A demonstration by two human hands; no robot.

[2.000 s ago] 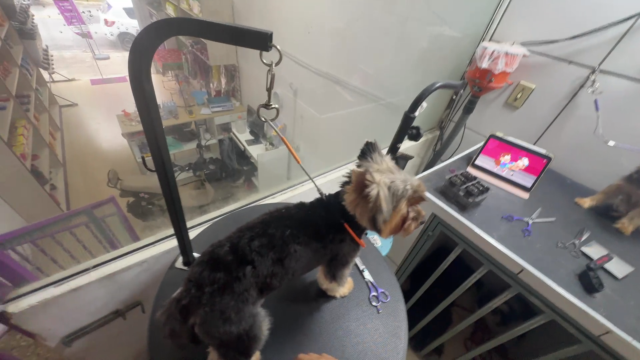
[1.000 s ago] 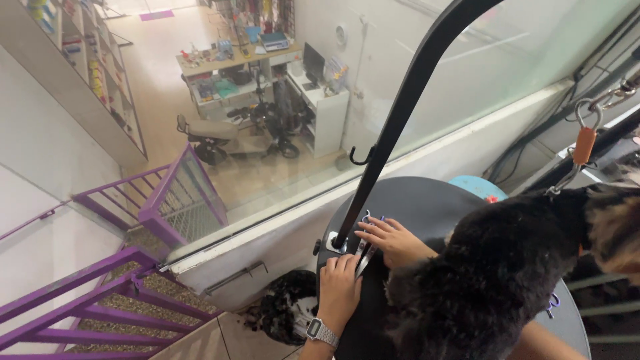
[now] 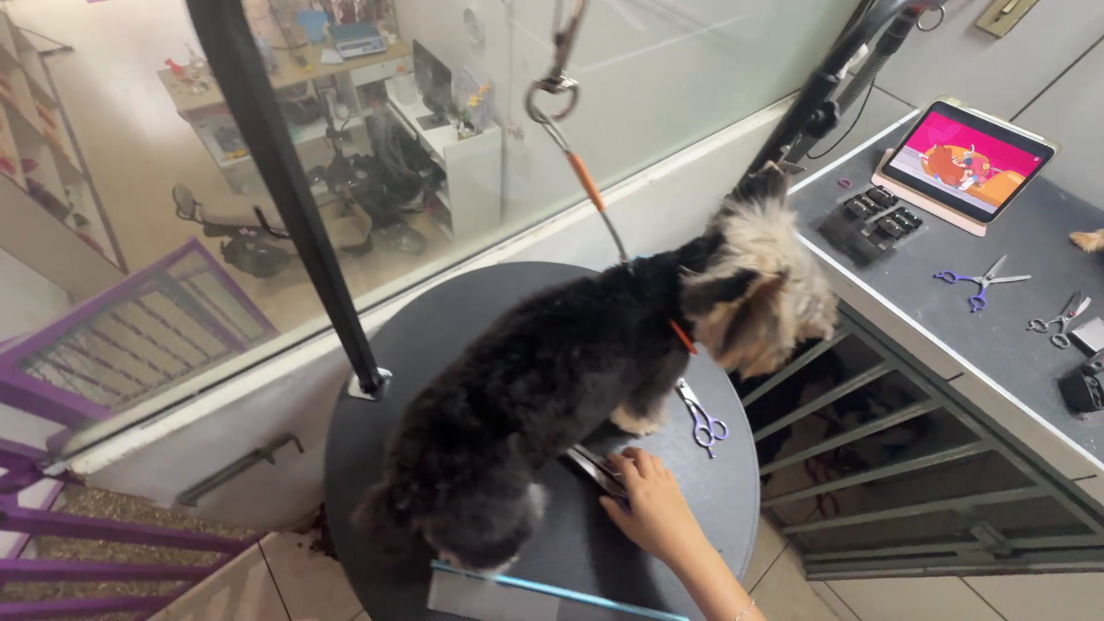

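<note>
A small black and tan dog stands on the round black grooming table, held by a tether with an orange sleeve. My right hand reaches in from the bottom right, its fingertips at the handle end of metal shears partly under the dog's belly; whether they grip them is unclear. Purple-handled scissors lie just beyond that hand, beside a front paw. A comb with a blue spine shows at the bottom edge, behind the dog. My left hand is out of view.
A black grooming arm rises at the table's left. On the counter at right are a tablet, clipper blades, purple-handled scissors and more shears. Below it is a barred cage. A purple gate stands left.
Both hands were by the base of the grooming arm one second ago. My right hand is now at the shears on the dog's other side; my left hand has left the view. The view has swung right.
</note>
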